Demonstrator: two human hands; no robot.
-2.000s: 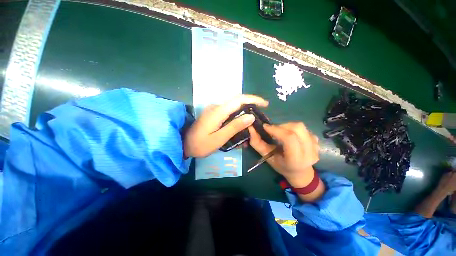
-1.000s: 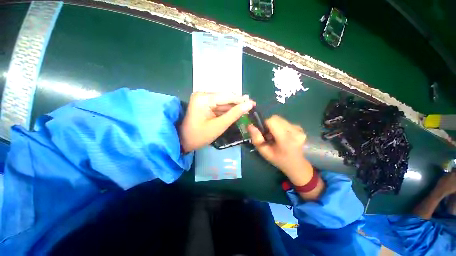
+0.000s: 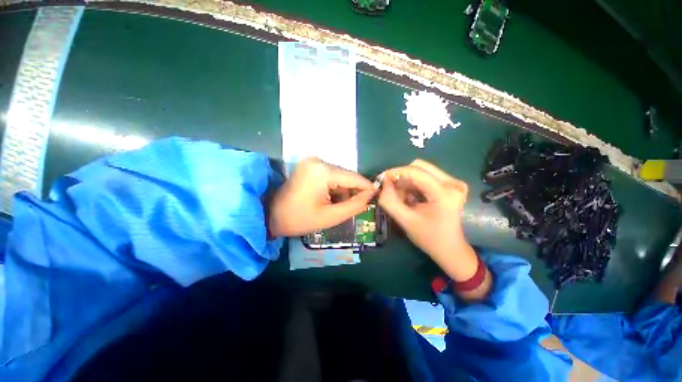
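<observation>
My left hand (image 3: 318,200) and my right hand (image 3: 425,207) meet fingertip to fingertip just above the phone half-assembly (image 3: 366,226). Between the fingertips is a tiny pale piece (image 3: 379,180), too small to make out; both hands pinch at it. The black housing with its green board lies across the lower part of the adhesive pad sheet (image 3: 318,104), partly hidden by my hands. The pale sheet runs from the edge strip down under the housing. No tweezers can be made out.
White pieces (image 3: 428,117) lie heaped right of the sheet. Black plastic parts (image 3: 561,209) form a large heap at right. A second liner sheet (image 3: 34,104) is at far left. Phone units (image 3: 490,26) sit beyond the edge strip (image 3: 449,82). Another person's blue sleeve (image 3: 621,343) shows lower right.
The housing was held in my hands and now lies on the sheet, turned level. Both hands have let go of it and come together above it. The phone units beyond the edge have shifted left.
</observation>
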